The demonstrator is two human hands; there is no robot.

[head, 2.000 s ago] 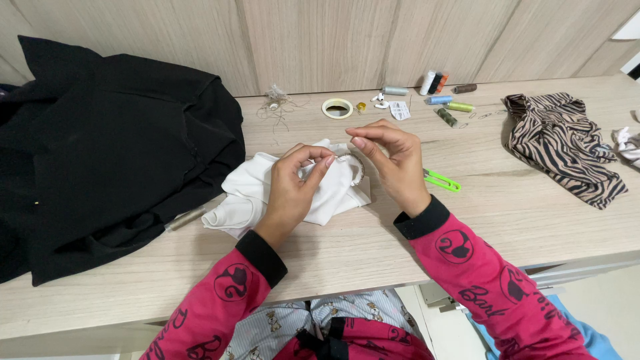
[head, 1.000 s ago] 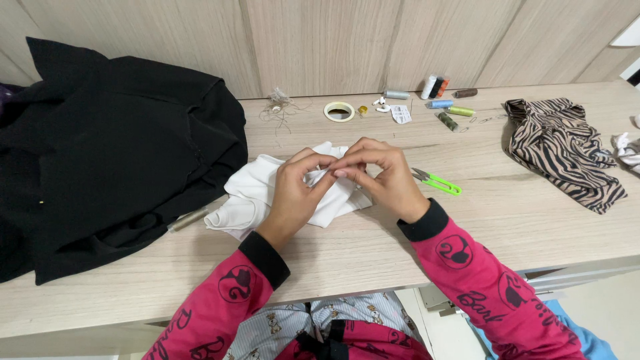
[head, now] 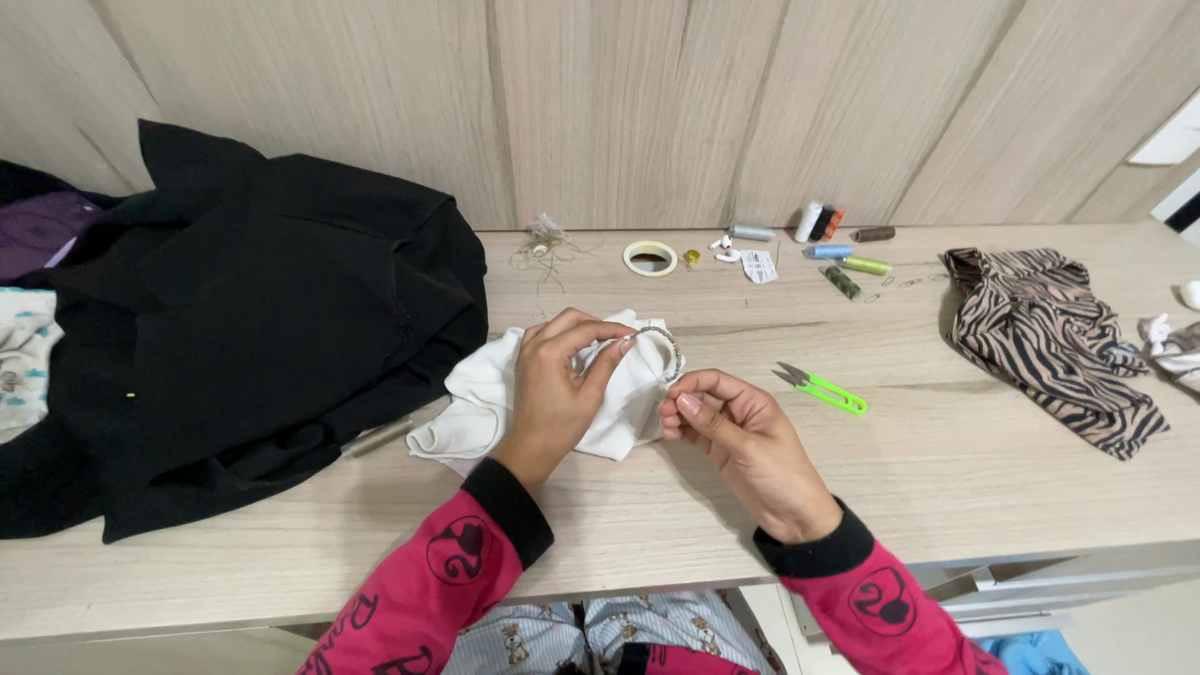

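A white cloth garment [head: 487, 389] lies bunched on the wooden worktop under my hands. My left hand [head: 567, 384] pinches the garment's curved, dark-patterned edge [head: 673, 349] between thumb and index finger. Just right of that edge, my right hand [head: 731, 431] has its thumb and fingertips together near the edge's lower end; whether they hold a needle, thread or the cloth is too small to tell. Green-handled thread snips [head: 825, 389] lie to the right of my right hand, their blades pointing left.
A large black garment [head: 281, 328] covers the left side. Along the back are a tape roll [head: 650, 259], tangled threads [head: 544, 246], white earbuds [head: 726, 249], a paper label [head: 759, 266] and several thread spools [head: 829, 251]. A zebra-print cloth [head: 1022, 328] lies at the right.
My hands were together over the white garment a second ago; now they are apart, the right one lower and to the right. The curved, dark-patterned edge shows between them.
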